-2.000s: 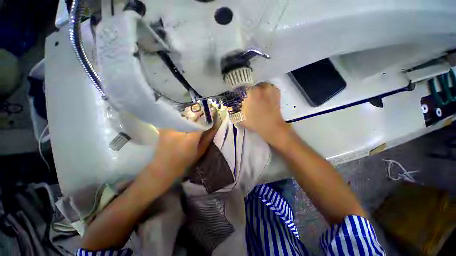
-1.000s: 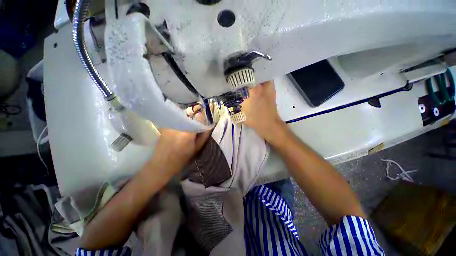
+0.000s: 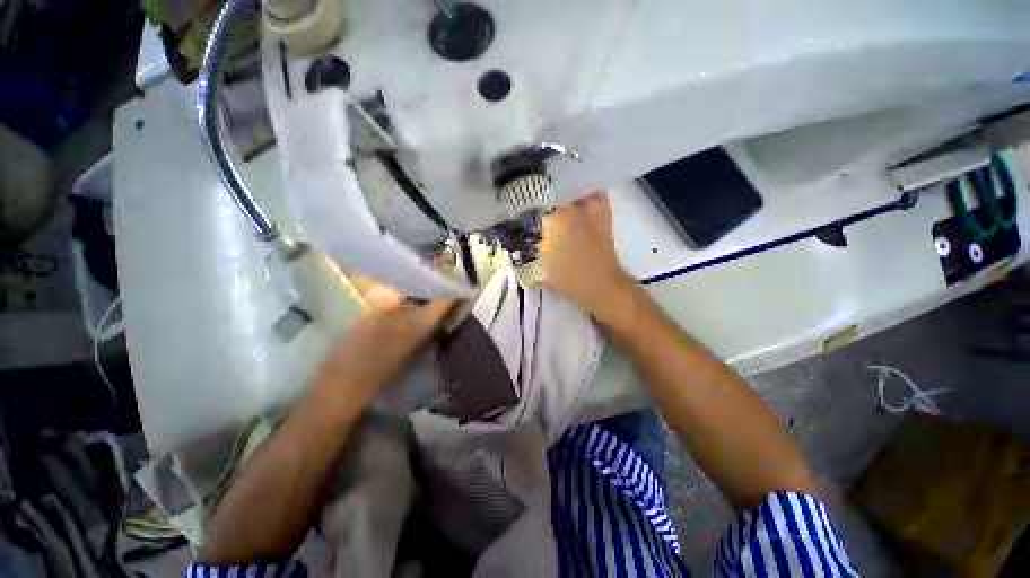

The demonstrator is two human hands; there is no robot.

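Observation:
A beige-grey garment piece [image 3: 559, 350] runs from the needle area down over the table edge to the lap. A dark brown facing piece [image 3: 477, 373] lies on it, left of its pale folds. My left hand [image 3: 390, 327] grips the cloth edge left of the needle, its fingertips partly behind the white machine guard. My right hand [image 3: 578, 257] is right of the needle, by the cloth; its fingertips are hidden behind the machine parts, so its hold is unclear. The presser foot and needle area [image 3: 486, 251] is small and glare-lit.
A ribbed dial [image 3: 524, 192] is above my right hand. A black phone [image 3: 703, 196] lies on the machine bed. Green-handled snips [image 3: 983, 203] are at the right. A gooseneck lamp [image 3: 232, 169] is at the left. Heaped grey cloth [image 3: 79, 497] is lower left; a brown box-like object [image 3: 937, 491] is lower right.
The view has shifted slightly, showing more of the machine head's top. My left hand has drawn a little down and back from the needle, with its fingers closer together. My right hand stays nearly in place.

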